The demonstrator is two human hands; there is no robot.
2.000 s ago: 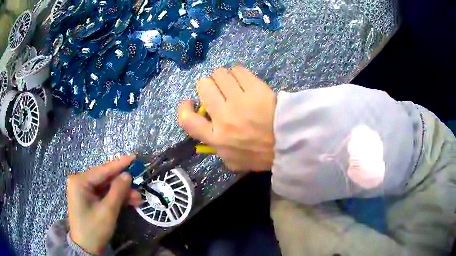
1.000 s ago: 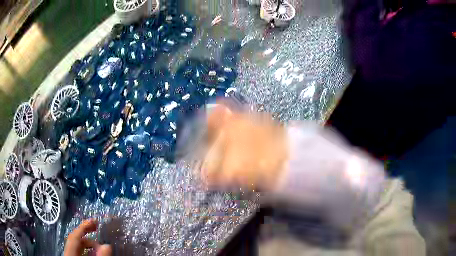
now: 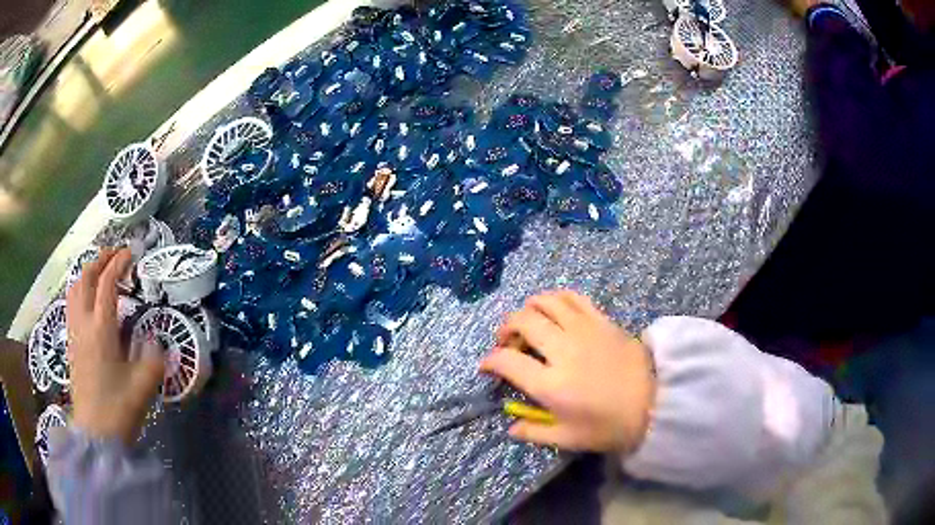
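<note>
White spoked housings (image 3: pixel 170 352) stand in a cluster at the left. My left hand (image 3: pixel 109 354) is over them with fingers spread; its fingers cover part of the cluster, and no held thing shows. My right hand (image 3: pixel 580 372) is over the bubble wrap (image 3: pixel 410 451) at the centre right, holding the pliers (image 3: pixel 529 412), whose yellow handle shows below the fingers and whose dark jaws point left. A large loose heap of blue circuit boards (image 3: pixel 431 195) lies beyond both hands.
Two more housings (image 3: pixel 703 47) lie at the upper right, near another person's hand and dark clothing (image 3: pixel 871 185). One housing (image 3: pixel 237 154) lies at the heap's left edge. A green surface (image 3: pixel 205 51) runs past the table's pale edge. A brown edge (image 3: pixel 18 395) is at the lower left.
The view has shifted. The board and housing at my left hand two seconds ago are gone from there; that hand is now at the housing cluster. My right hand has moved back from the heap.
</note>
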